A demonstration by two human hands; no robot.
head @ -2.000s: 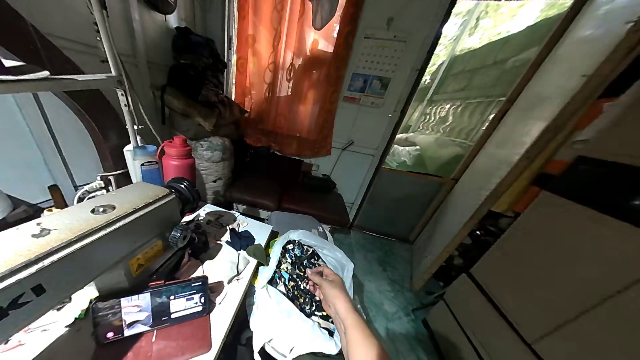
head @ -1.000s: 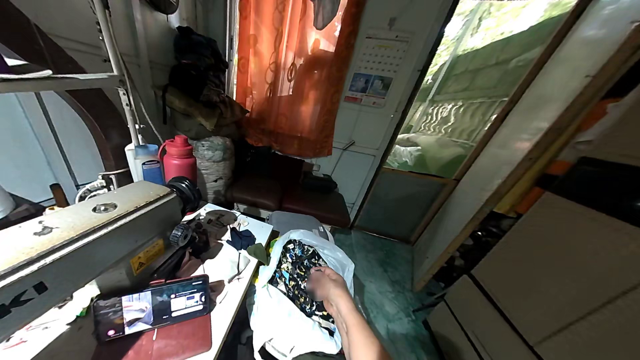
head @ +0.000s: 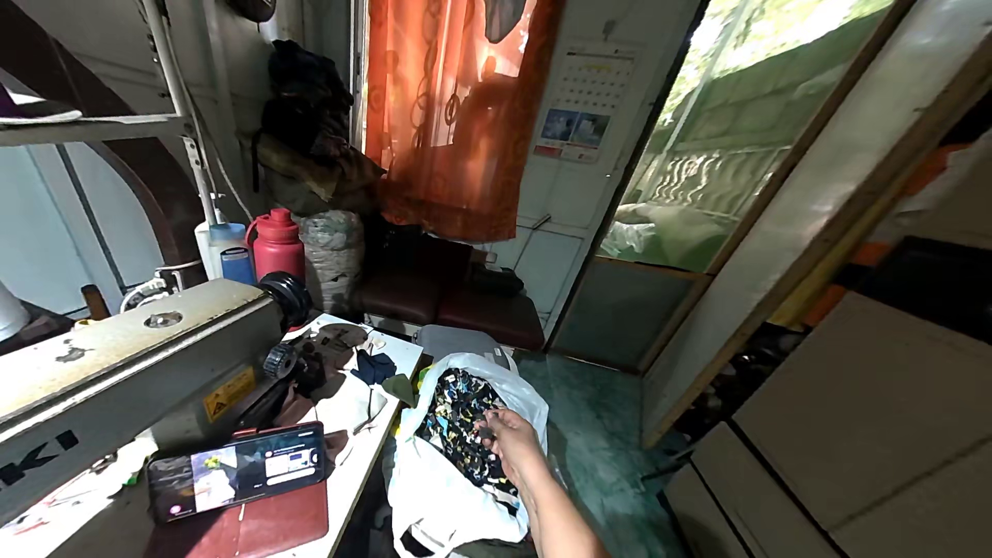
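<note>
My right hand (head: 511,442) is over an opened white plastic bag (head: 434,496), its thumb and fingertips pinched on a small dark scrap (head: 486,431). Under the fingers, many small multicoloured and black scraps (head: 457,411) fill the bag. The bag stands beside the right edge of a white sewing table (head: 403,353). My left hand is out of view. On the table's left stands an industrial sewing machine (head: 139,341), and a phone (head: 240,469) with a lit screen lies on a red-brown leather case (head: 279,527) in front of it.
Cloth pieces (head: 372,366) lie by the machine's handwheel (head: 287,298). Behind are a red water bottle (head: 279,246), a stuffed clear sack (head: 333,260) and a dark red padded bench (head: 488,314). Large pale panels (head: 876,411) flank the green floor (head: 589,434) at the right.
My right hand stays over the scraps in the bag, with only small shifts of the hand and fingers. The surrounding things have not plainly moved.
</note>
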